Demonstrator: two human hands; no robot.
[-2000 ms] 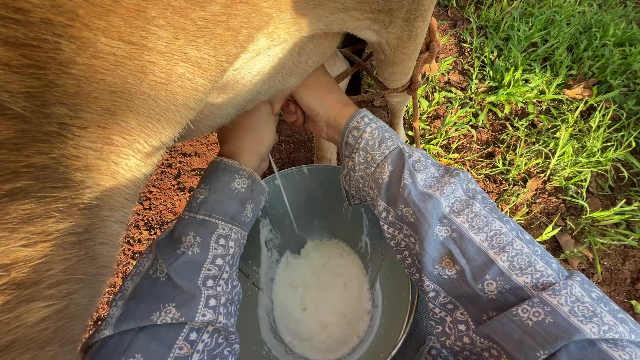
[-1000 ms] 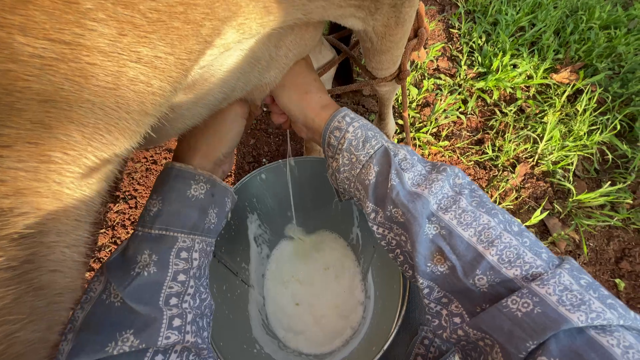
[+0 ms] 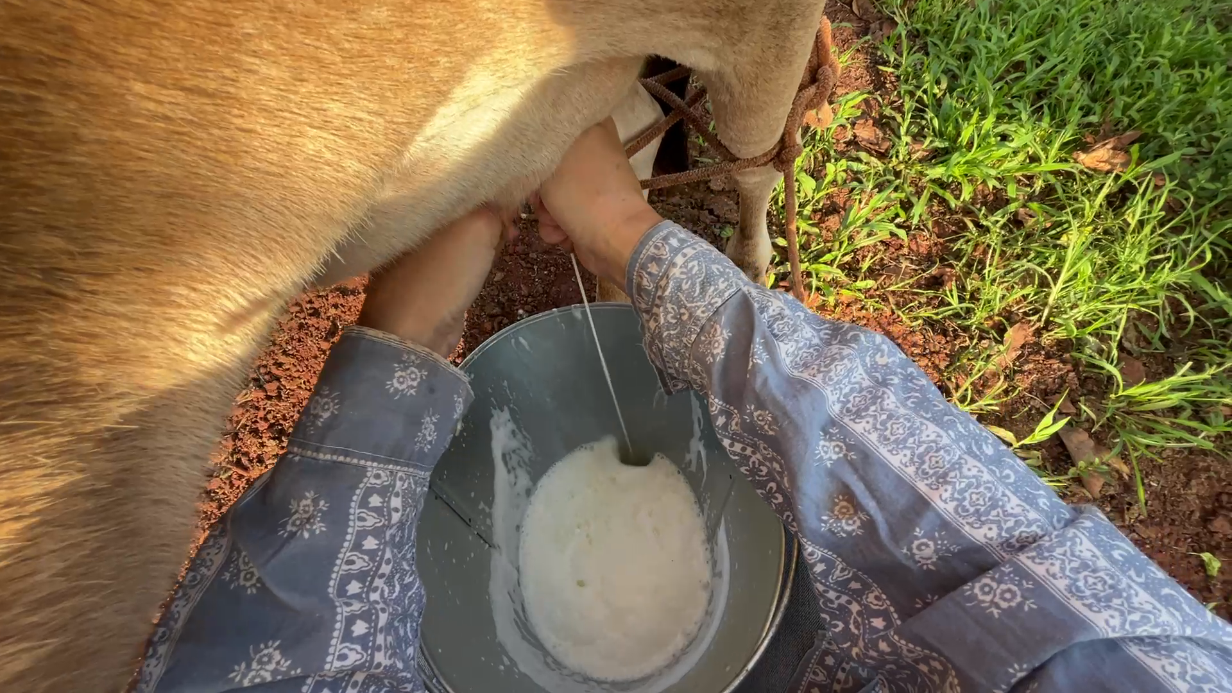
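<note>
A tan cow (image 3: pixel 241 173) fills the upper left. Under its belly my right hand (image 3: pixel 587 197) is closed around a teat that is mostly hidden by the fingers. A thin stream of milk runs from below it into a metal bucket (image 3: pixel 568 337). My left hand (image 3: pixel 491 231) reaches up beside it against the underside; its fingers are largely hidden, so its grip cannot be seen. Foamy white milk (image 3: pixel 616 568) lies in the bucket, with splashes on the inner wall. Both forearms, in blue patterned sleeves, pass over the bucket's sides.
A brown rope (image 3: pixel 789 154) is tied around the cow's hind legs (image 3: pixel 756 115), its end hanging down. Reddish soil (image 3: pixel 289 395) shows behind the bucket and at the left. Green grass (image 3: pixel 1059 221) with dry leaves grows at the right.
The milk stream falls from my right hand now; two seconds ago it fell nearer my left hand. Both hands stay under the cow.
</note>
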